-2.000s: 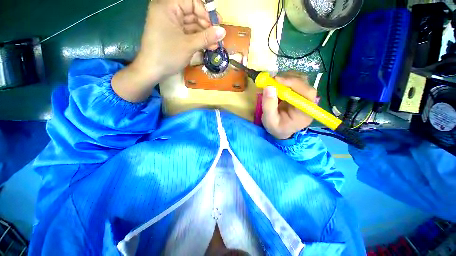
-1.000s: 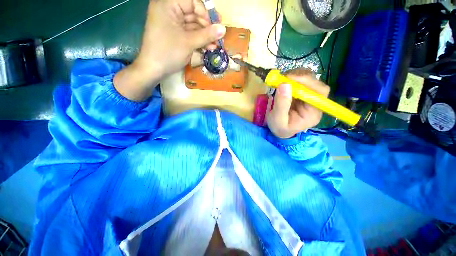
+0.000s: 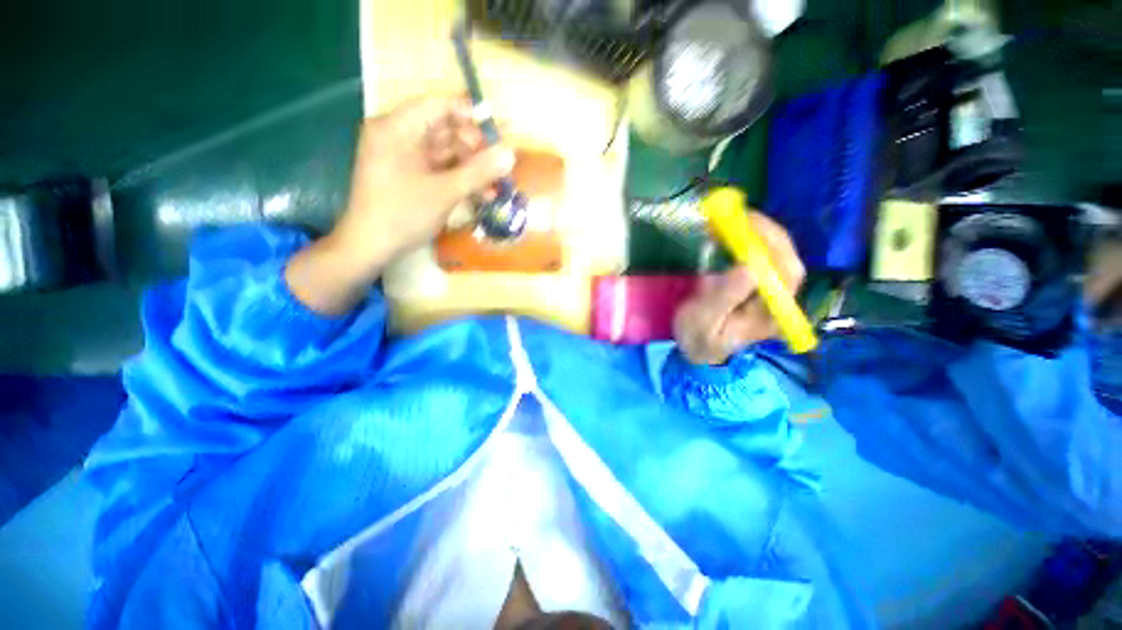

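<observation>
My left hand holds slim grey tweezers upright in its fingertips, their lower end at the dark round workpiece. The workpiece sits on the orange-brown fixture plate; the view is blurred, so I cannot tell whether the tweezers grip it. My right hand holds the soldering iron by its yellow handle, to the right of the fixture and away from the workpiece. The iron's tip is too blurred to make out.
The fixture lies on a cream board. A pink-red block is beside my right hand. Beyond are a round tin, blue soldering station, pale yellow plate and black fan. A dark reel is far left.
The view has shifted, showing more of the bench's far side. The iron has moved away from the workpiece and its handle is now steeper. My left hand still holds the tweezers at the workpiece.
</observation>
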